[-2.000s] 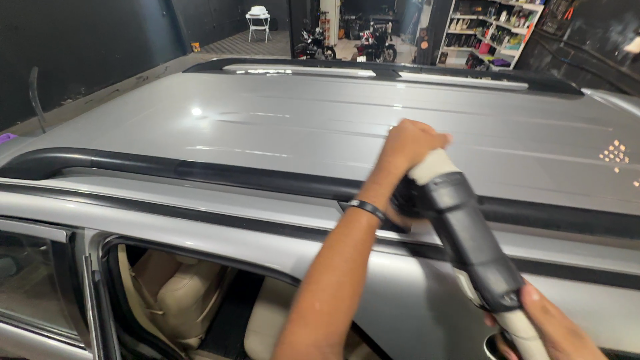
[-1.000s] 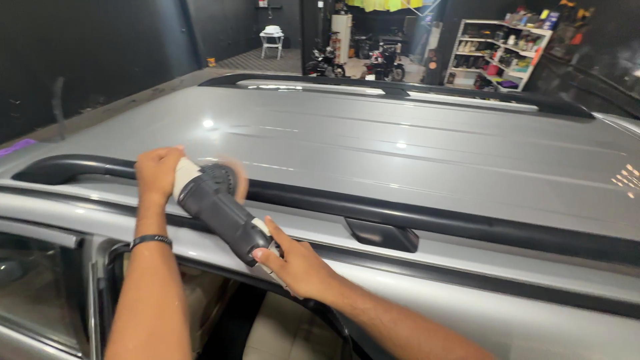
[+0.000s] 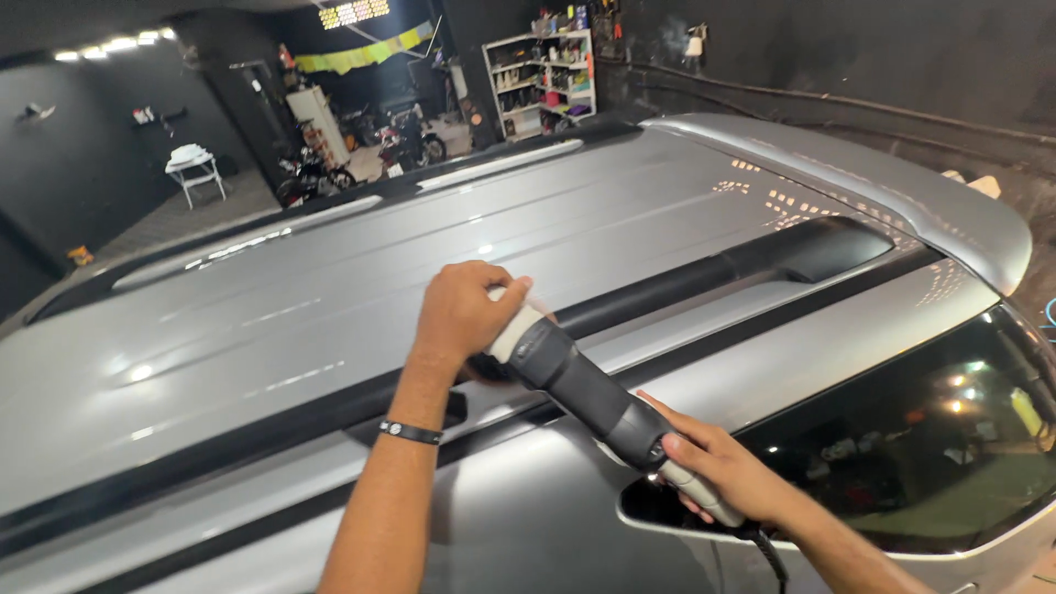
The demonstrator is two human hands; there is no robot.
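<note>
My left hand (image 3: 466, 309), with a black band at the wrist, grips the head of a black and off-white power polisher (image 3: 577, 379). Around the polisher's rear handle is my right hand (image 3: 709, 462), and a black cord hangs below it. The polisher's pad is mostly hidden under its head and my left hand, over the near black roof rail (image 3: 660, 293) of a silver car. The car's silver roof (image 3: 330, 305) lies beyond, with light reflections on it.
A rear spoiler (image 3: 858, 177) and a dark side window (image 3: 924, 445) are at the right. The far roof rail (image 3: 396, 186) borders the roof. Behind stand shelves with bottles (image 3: 540, 82), motorcycles (image 3: 404, 144) and a white folding stand (image 3: 195, 172).
Both hands and the polisher have moved along the near rail toward the car's rear since one second ago. The view has swung right, so the spoiler and rear side window now show.
</note>
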